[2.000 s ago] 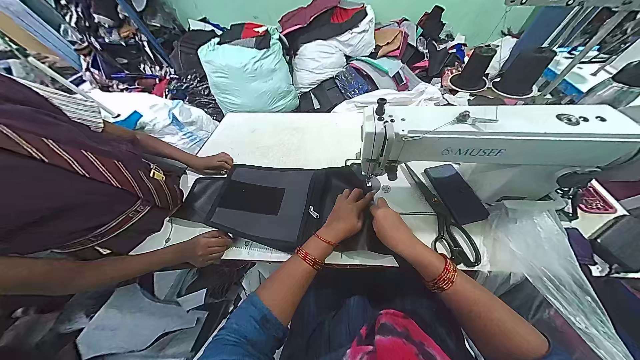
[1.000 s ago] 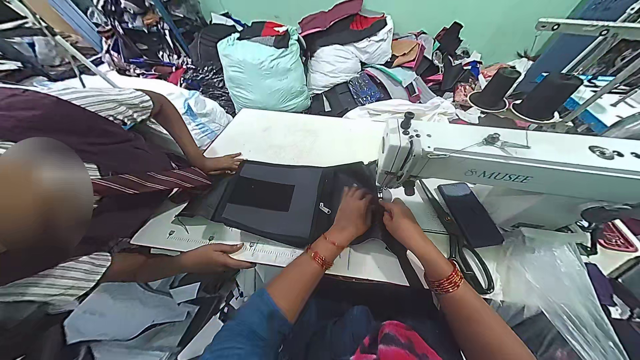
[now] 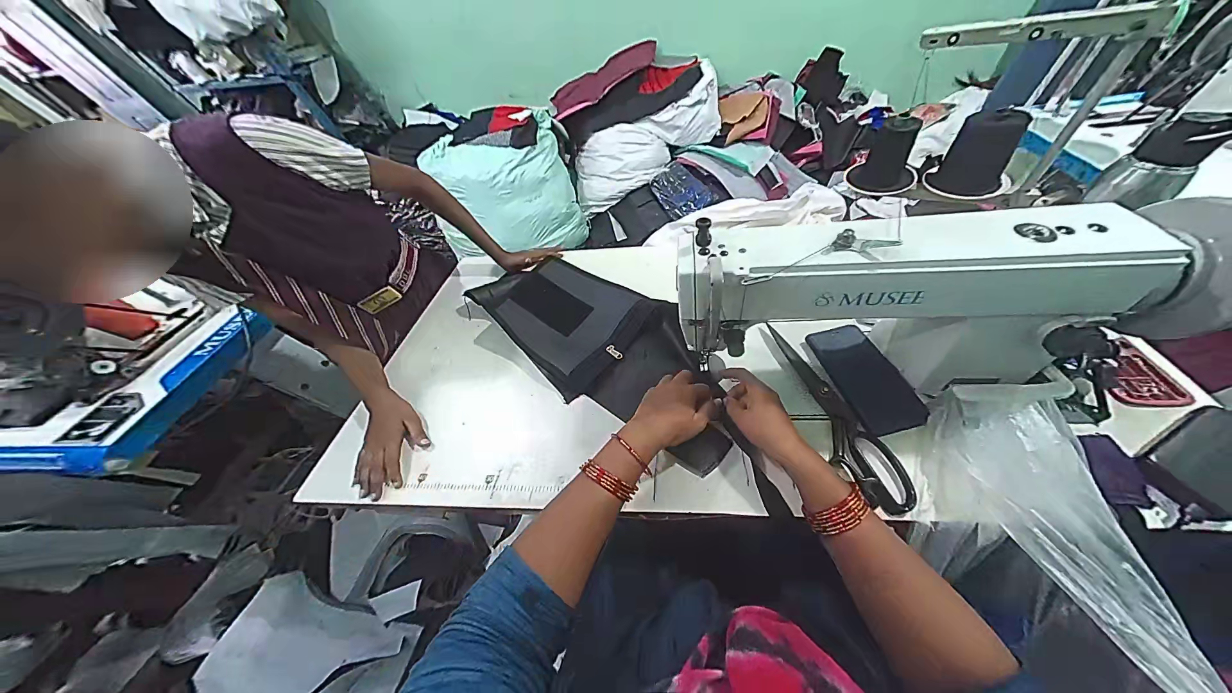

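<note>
A dark fabric panel [image 3: 650, 361] with a zip pull lies slantwise on the white sewing table [image 3: 443, 385], its right end beneath the needle area of the Musee sewing machine [image 3: 943, 274]. My left hand [image 3: 674, 409] presses on the panel just in front of the presser foot [image 3: 705, 364]. Close beside it, my right hand [image 3: 758, 412] pinches a narrow black strip [image 3: 765, 481] that runs down over the table's front edge. The fingertips of both hands nearly meet, and the material between them is partly hidden.
Large black-handled scissors [image 3: 847, 433] and a dark phone [image 3: 866, 380] lie right of my right hand. At the left a person leans over the table, one hand [image 3: 390, 443] flat near its front edge, the other at the panel's far corner. Clear plastic sheeting [image 3: 1039, 491] hangs at the right.
The panel has turned, its left end swinging away toward the table's far side. The other person's near hand has left the panel's side and now rests on the table. My hands stay at the needle area.
</note>
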